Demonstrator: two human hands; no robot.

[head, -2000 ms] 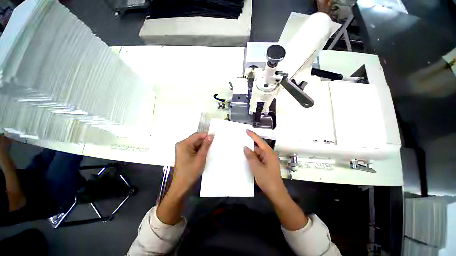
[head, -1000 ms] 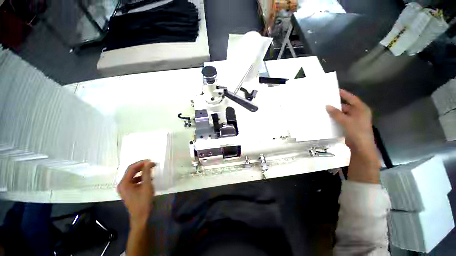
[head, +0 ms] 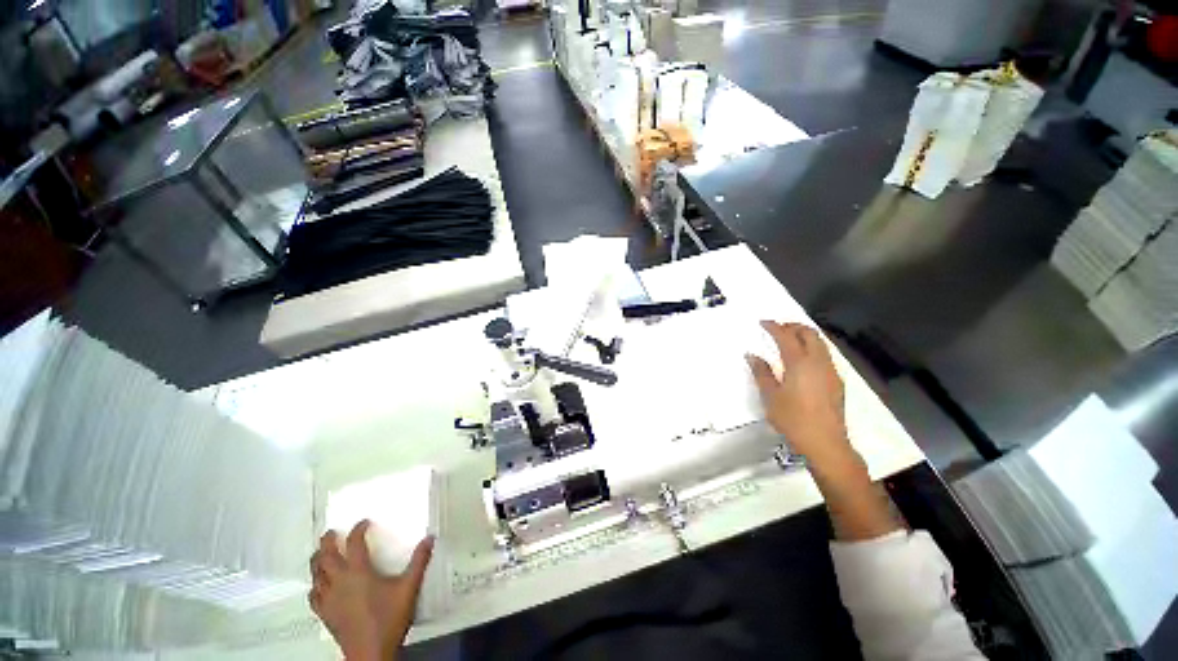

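Note:
The white sewing machine [head: 536, 446] stands on the pale table, with its dark metal working area at the front and a black knob on top. A low pile of white booklets [head: 388, 504] lies left of it. My left hand [head: 368, 588] rests on the front of that pile, fingers spread; whether it grips a sheet I cannot tell. My right hand [head: 804, 387] is at the right end of the machine bed, fingers on white paper [head: 723, 368] there; the paper's edges blend into the white bed, so its grip is unclear.
Tall fanned white stacks [head: 142, 478] fill the far left. Black strips [head: 394, 233] lie on a padded surface behind. A dark bench [head: 827, 220] at right bears white bundles [head: 962, 129]. More stacks [head: 1059, 517] stand at the lower right. A guide rail [head: 723, 488] runs along the near edge.
The view has tilted up, showing more workshop. The booklet carried two seconds ago is no longer between my hands. My left hand now reaches onto the left pile; my right hand stays at the bed's right end.

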